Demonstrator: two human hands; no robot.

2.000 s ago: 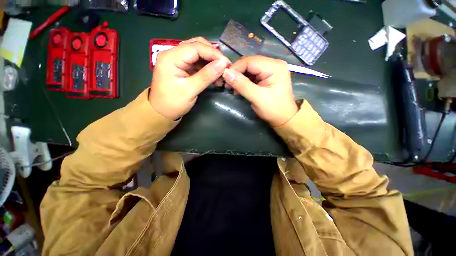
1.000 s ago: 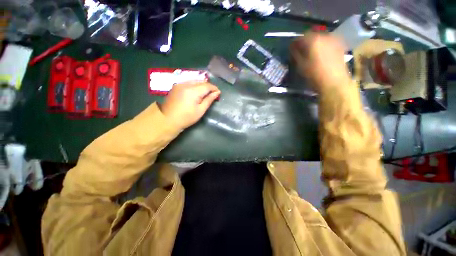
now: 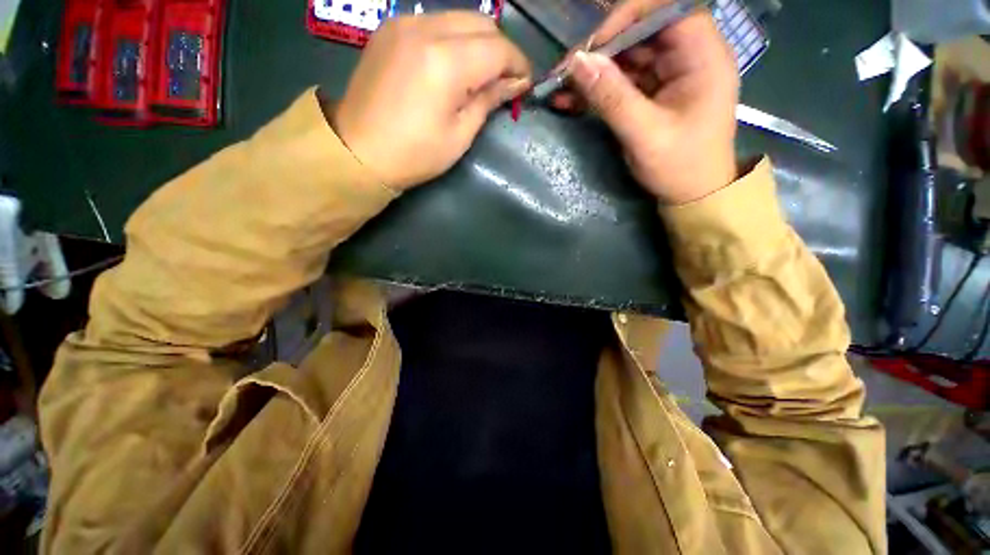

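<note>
My left hand (image 3: 434, 92) pinches a tiny red plastic part (image 3: 517, 107) between thumb and fingertips, above the green mat. My right hand (image 3: 662, 98) holds a slim silver pen-like tool (image 3: 641, 29), its tip pointing left and touching or nearly touching the red part. Whether it is a craft knife or tweezers I cannot tell. A red phone housing (image 3: 350, 15) lies behind my left hand, cut off by the top edge. A silver keypad faceplate (image 3: 738, 35) lies partly hidden behind my right hand.
Red phone housings (image 3: 187, 63) stand in a row at the far left. Pointed silver tweezers (image 3: 786, 127) lie right of my right hand. A thick black cylinder (image 3: 910, 233) lies at the right, with white scraps (image 3: 892, 65) near it. The mat's front edge (image 3: 510, 291) runs before my body.
My right hand has come back from the far right with the silver tool and now meets my left hand at the red part. The view has tilted down, so the housings sit higher in the picture.
</note>
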